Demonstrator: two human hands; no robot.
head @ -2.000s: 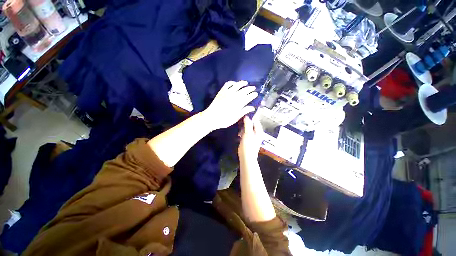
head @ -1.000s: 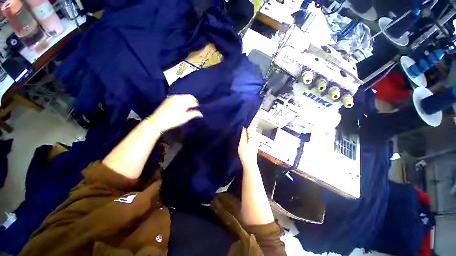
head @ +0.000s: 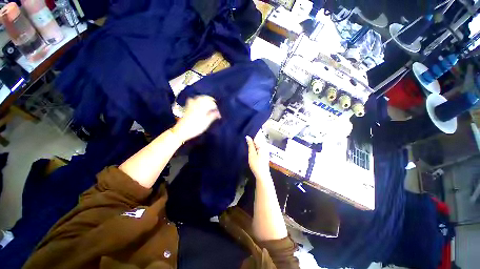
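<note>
A navy garment piece [head: 231, 105] lies at the left of the white overlock machine [head: 326, 100] and hangs down over the table edge towards my lap. My left hand [head: 197, 116] has curled fingers on the left part of the navy cloth and grips it. My right hand [head: 257, 152] is at the cloth's right edge by the table front, its thumb side against the cloth; its fingers are partly hidden, so its grip cannot be told. The needle area is partly hidden by cloth.
A large navy garment pile [head: 137, 58] lies left of the machine. Bottles [head: 39, 23] stand on a side table at upper left. An open scrap bin [head: 310, 210] sits under the table edge. Thread cones [head: 452, 107] are at far right. A dark strip [head: 312, 160] crosses the white table.
My left hand has moved left from near the needle, then slightly back to the right, its fingers now curled. The navy cloth has shifted and bunched beside the machine. My right hand has moved slightly down.
</note>
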